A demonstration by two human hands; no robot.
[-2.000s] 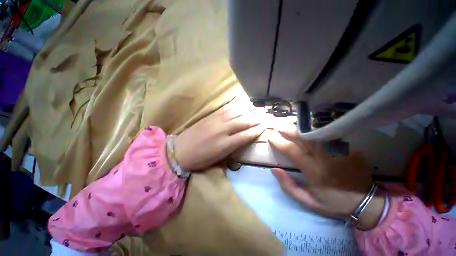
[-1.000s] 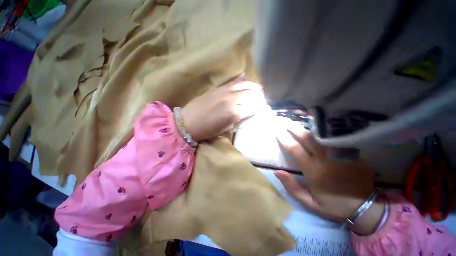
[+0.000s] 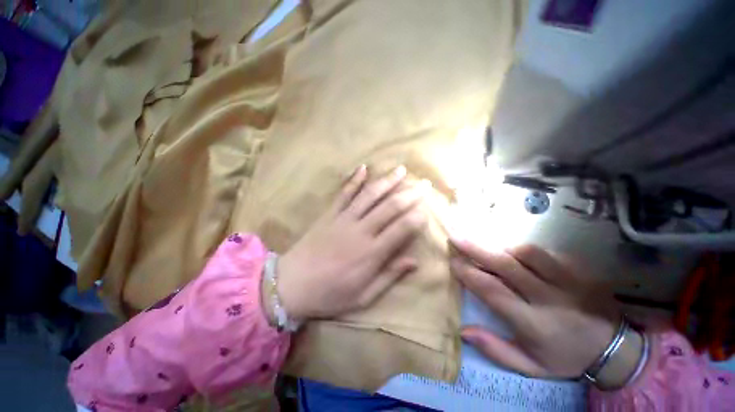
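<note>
A tan-gold fabric panel point(image 3: 387, 88) lies flat left of the needle, its right edge running beside the lit presser foot point(image 3: 488, 179). My left hand point(image 3: 350, 253) rests flat on the panel with its fingers a little apart. My right hand point(image 3: 536, 310) lies at the panel's right edge, fingertips touching the edge just below the presser foot. Lamp glare hides the needle and some fingertips. The white sewing machine head point(image 3: 580, 105) is at the upper right.
More tan-gold cloth point(image 3: 121, 88) is heaped at the left. Orange-handled scissors point(image 3: 708, 310) lie at the right, blurred. A printed ruler strip point(image 3: 516, 393) runs along the table's front edge. Something purple point(image 3: 28, 76) is at the far left.
The panel now lies flat and reaches the presser foot. My left hand has moved down from the needle area onto it. The machine head appears farther right in view.
</note>
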